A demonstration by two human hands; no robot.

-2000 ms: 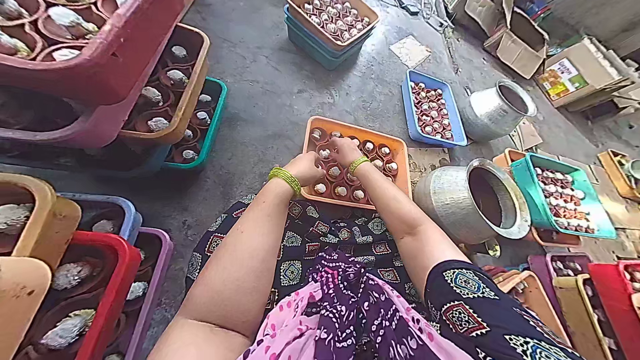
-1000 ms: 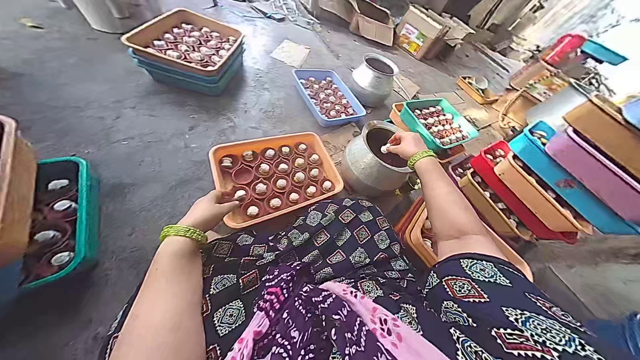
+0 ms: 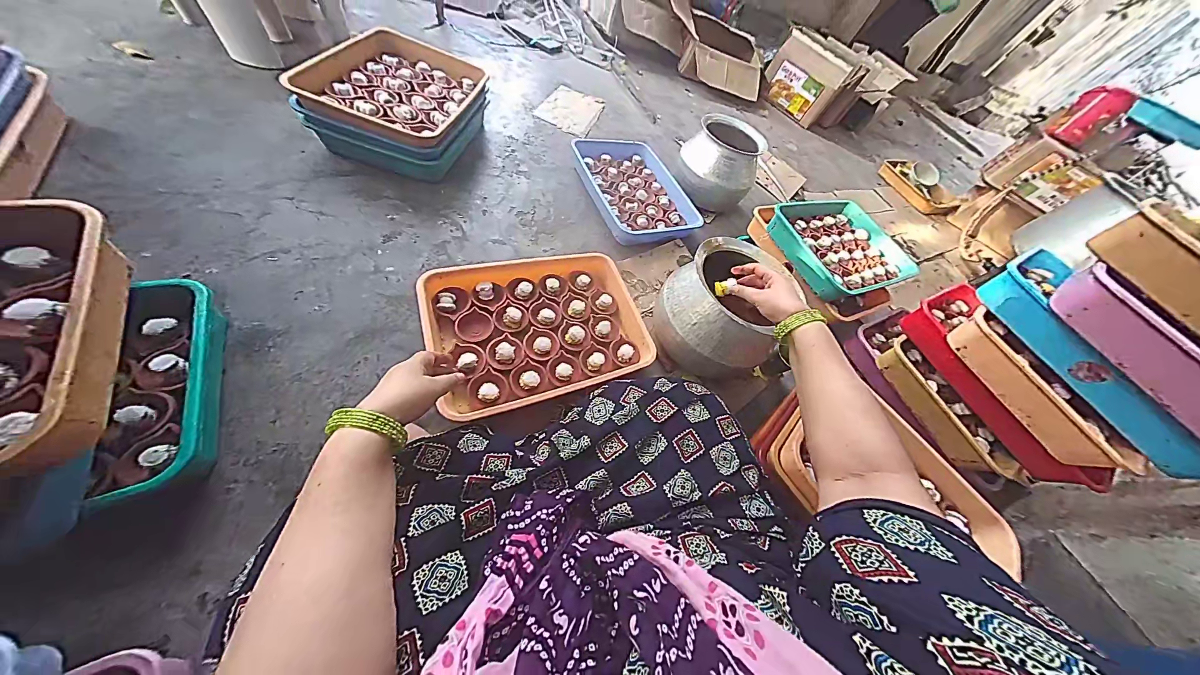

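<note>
An orange plastic tray [image 3: 637,367] in front of me holds rows of small red clay cups, nearly all with a whitish lump in them. One clay cup [image 3: 474,325] near the left side is empty. My left hand [image 3: 417,382] rests at the tray's left front corner, thumb and fingers near a white-topped cup. Over the mouth of a dented metal pot [image 3: 698,323], right of the tray, my right hand [image 3: 761,289] pinches a small yellow and white piece [image 3: 725,287]. What the pot holds is mostly hidden in shadow.
Filled trays stand around: a stacked tan tray [image 3: 291,82] behind left, a blue tray [image 3: 614,225], a teal tray [image 3: 797,258], a green tray [image 3: 211,375] at left and leaning stacks at right, including a red tray [image 3: 1041,459]. A second metal pot [image 3: 717,178] and cardboard boxes [image 3: 792,75] lie beyond.
Both hands were together over the orange tray two seconds ago. My right hand has since moved to the metal pot, while my left is at the tray's left side. The view has swung right.
</note>
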